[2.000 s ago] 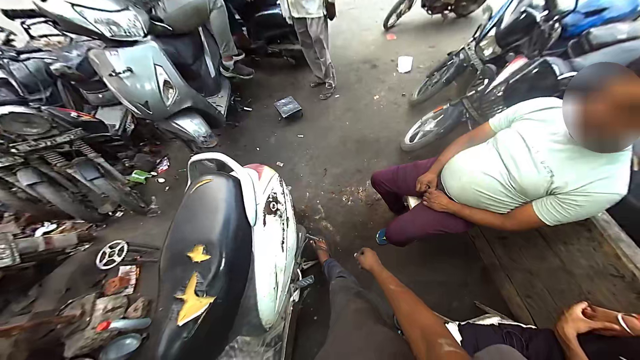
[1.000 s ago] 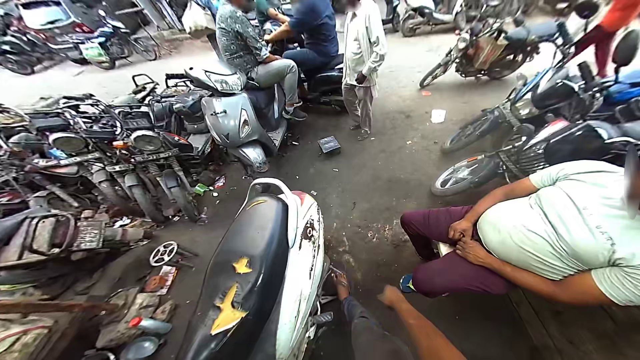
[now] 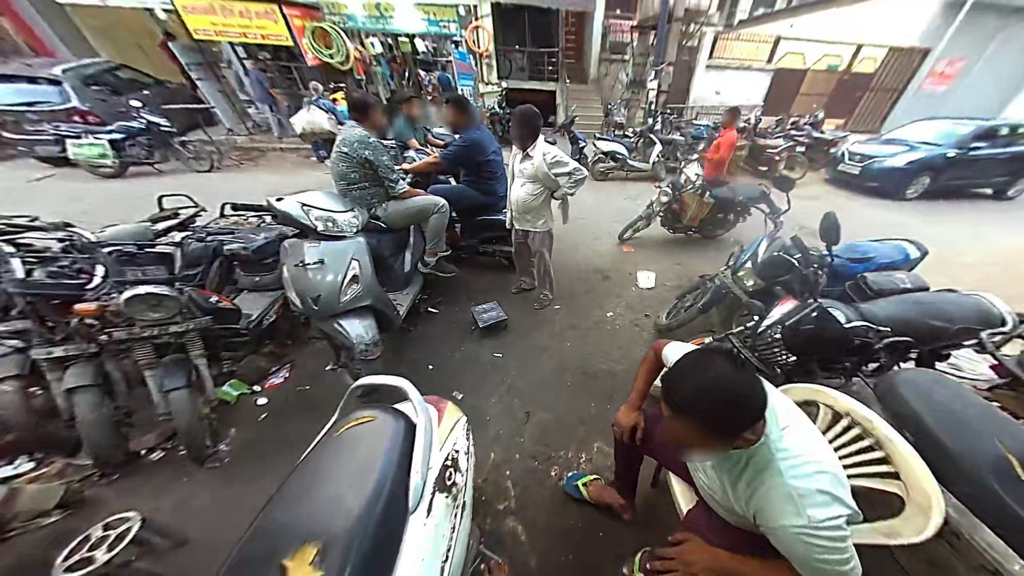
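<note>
Neither my left hand nor my right hand is in view. At the bottom centre stands a white scooter's rear body (image 3: 440, 480) with a black seat (image 3: 336, 480), its cover torn to yellow foam, and a pale grab rail (image 3: 392, 386) around the seat's back end. Right of it, a person (image 3: 768, 472) in a pale T-shirt and maroon trousers sits bent forward on a cream plastic chair (image 3: 904, 480), one hand on a knee. A blue-and-green flip-flop (image 3: 578, 486) is on that person's foot. A small patch of skin shows at the bottom edge beside the scooter; what it belongs to is unclear.
A grey scooter (image 3: 320, 272) and several motorcycles (image 3: 152, 320) stand at the left, more motorcycles (image 3: 920, 320) at the right. A dark square object (image 3: 489, 315) lies on the ground near a standing person (image 3: 532, 192). A spoked metal wheel (image 3: 98, 546) lies lower left. Cars line the road.
The view has tilted up, and the bare forearm and hand at the bottom are out of sight. The seated person has bent forward and drawn the joined hands apart.
</note>
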